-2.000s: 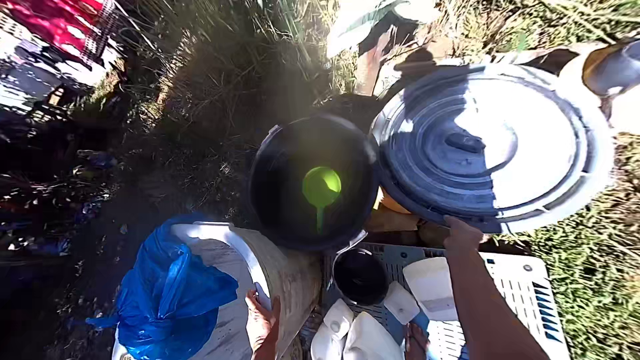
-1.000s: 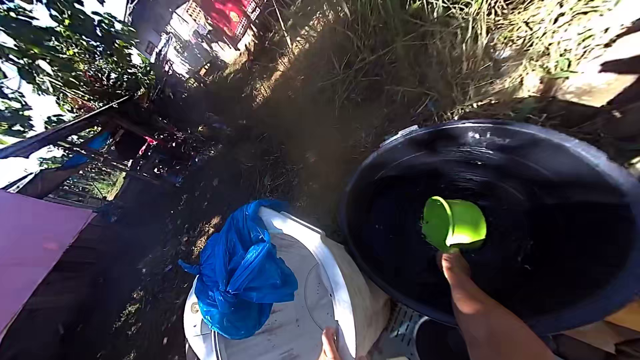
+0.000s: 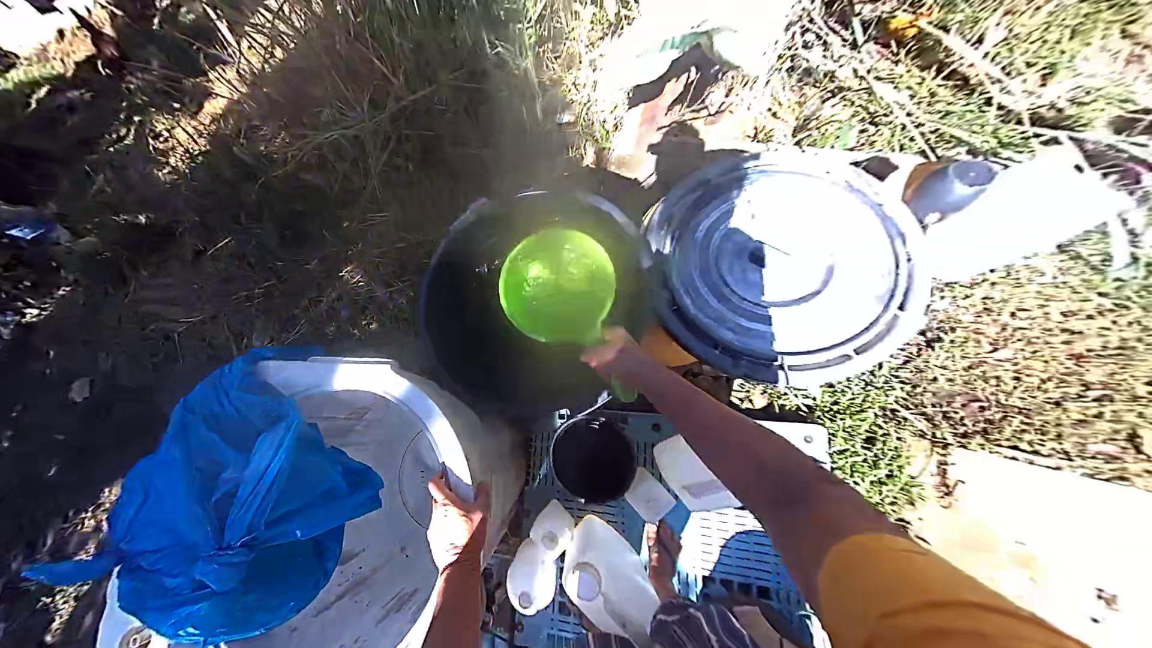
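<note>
A bright green plastic dipper (image 3: 558, 286) is held by its handle in my right hand (image 3: 621, 358), above the dark inside of a large black tub (image 3: 468, 378). The dipper looks to hold liquid. My left hand (image 3: 457, 522) rests on the rim of a white drum's lid (image 3: 387, 576), its fingers over the edge. A blue plastic bag (image 3: 243, 486) lies knotted on that lid. To the right of the tub lies a round grey lid (image 3: 810, 279), half in sunlight.
A small black bucket (image 3: 594, 459) and several white plastic jugs (image 3: 612, 576) stand on a blue slatted platform (image 3: 720, 558) near my feet. A pale container (image 3: 1008, 216) lies at the right beyond the round lid. Dry grass (image 3: 360, 117) borders the tub.
My right hand was on the round lid two seconds ago, with the green dipper in the tub. One second ago it was on the dipper's handle, and the dipper is now above the tub.
</note>
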